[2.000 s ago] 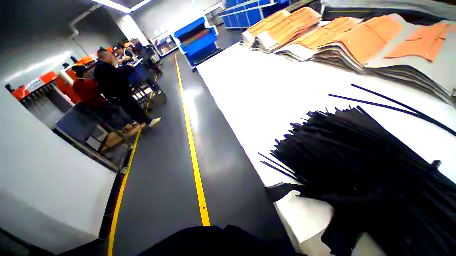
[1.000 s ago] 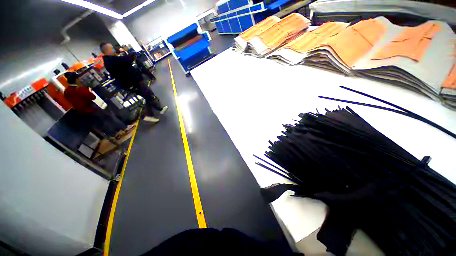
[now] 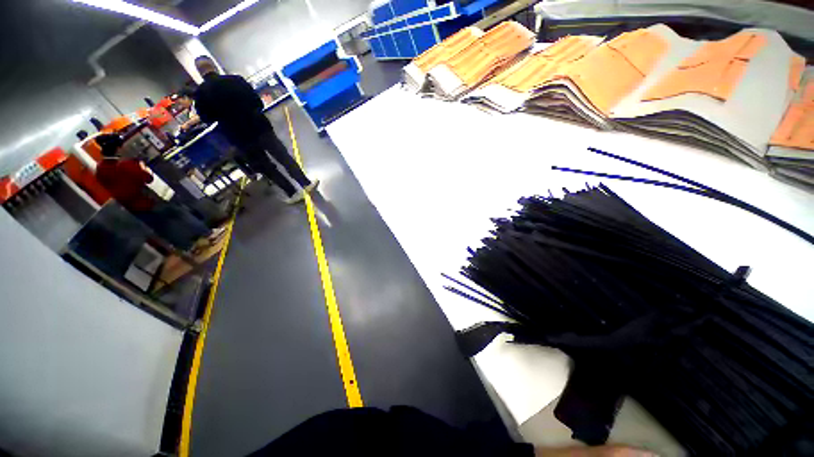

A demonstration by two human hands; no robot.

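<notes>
A wide bundle of narrow black straps [image 3: 625, 259] lies across the white table, its uneven ends fanned toward the far left. A softer black band [image 3: 591, 406] lies over its near left part and hangs at the table edge. A thin strip of bare skin at the bottom edge, beside a dark sleeve, seems to be my left hand [image 3: 598, 452]; it is nearly all cut off, so its fingers and anything in them are hidden. My right hand is out of the picture.
Two separate black straps [image 3: 656, 174] lie beyond the bundle. Stacked sheets with orange pieces [image 3: 616, 71] line the table's back. The table's left edge borders a grey aisle [image 3: 393, 294] with yellow lines. Two people [image 3: 250, 125] [image 3: 129, 178] are by machines at left; a blue cart [image 3: 323, 80] stands ahead.
The view has shifted slightly, moving the table leftward in the picture. A sliver of hand has appeared at the bottom edge. The dark-clothed person has moved right, to the yellow line.
</notes>
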